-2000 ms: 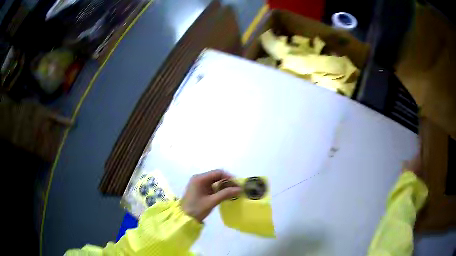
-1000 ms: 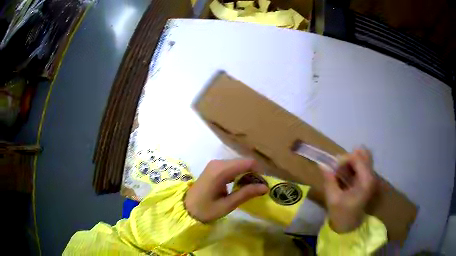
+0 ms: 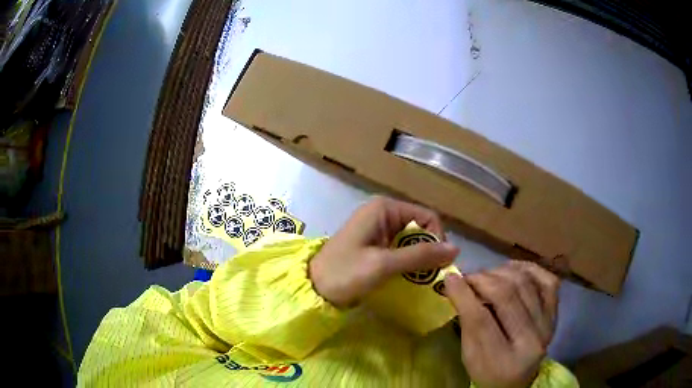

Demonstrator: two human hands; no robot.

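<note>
A long brown carton [image 3: 326,114] stands on the white-topped table with its narrow handle side up. A pale plastic carry handle [image 3: 455,165] sits in its dark slot. My left hand [image 3: 379,246] holds a yellow sticker sheet [image 3: 413,303] with a black round seal sticker [image 3: 417,258] showing between thumb and fingers. My right hand [image 3: 504,318] is at the sheet's right edge, thumb and fingertips pinched on a black disc there. Whether that disc is off the backing is hidden by the fingers.
More sticker sheets [image 3: 246,216] lie at the table's [image 3: 334,30] left edge. Flattened cardboard [image 3: 171,151] stands beside the table on the left. Another brown carton [image 3: 637,360] with a dark slot is at the lower right. A yellow line [image 3: 68,167] crosses the grey floor.
The carton has come onto the table and now stands across it, released by my right hand. My right hand has moved from the handle to the sticker sheet in my left hand.
</note>
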